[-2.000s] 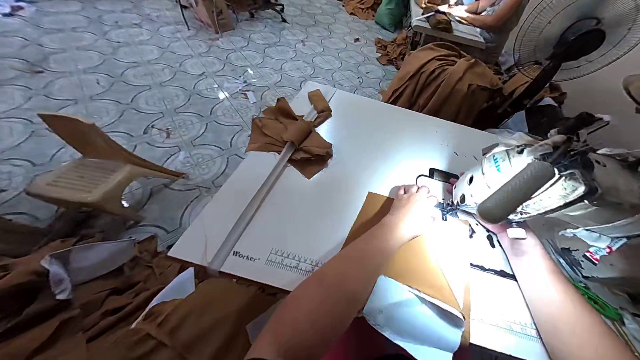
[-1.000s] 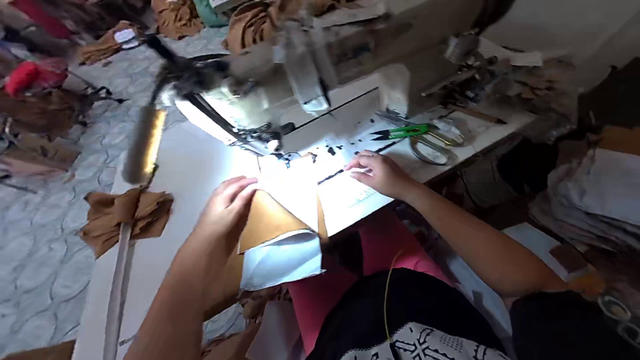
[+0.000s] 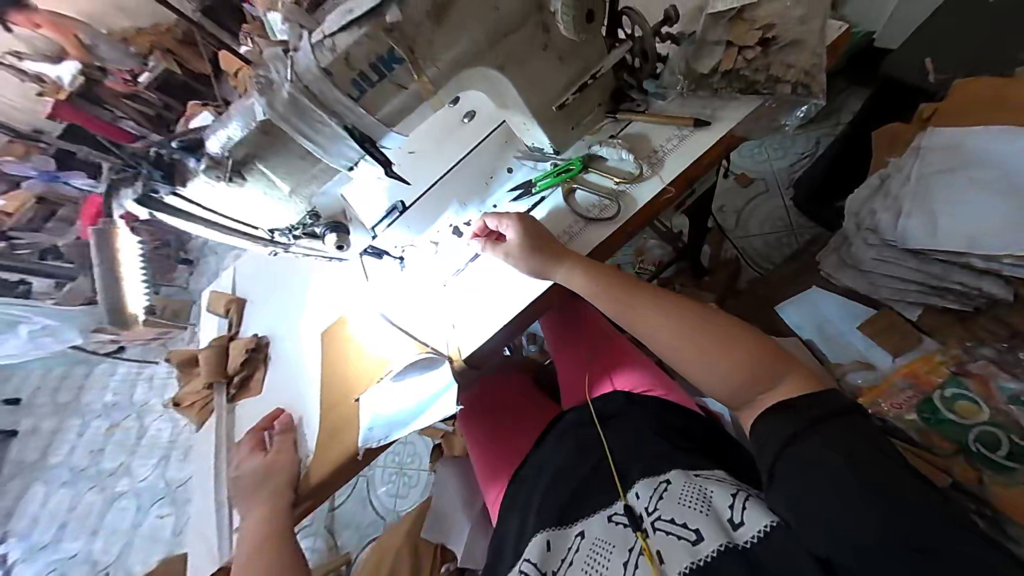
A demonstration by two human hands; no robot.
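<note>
My right hand [image 3: 516,240] is above the white sewing table, right of the needle area, with thumb and fingertips pinched together; whether something small is between them cannot be told. My left hand [image 3: 268,460] rests at the table's near left edge, fingers slightly curled, beside the brown fabric piece [image 3: 340,392] and holding nothing visible. The brown piece and a white piece [image 3: 408,400] lie partly over the table edge, washed out by the lamp glare near the sewing machine [image 3: 448,48]. A brown fabric bow [image 3: 218,364] sits on a long pale strip left of them.
Green thread snips [image 3: 552,178] lie on metal scissors [image 3: 594,200] right of the machine bed, with a pen [image 3: 660,119] farther back. Stacked fabric pieces [image 3: 952,192] stand at the right. A lamp [image 3: 120,272] hangs at the left. Another person is at the upper left.
My left hand has moved off the brown and white pieces toward the bow and strip. My right hand remains over the table near the snips. The view has turned strongly to the right.
</note>
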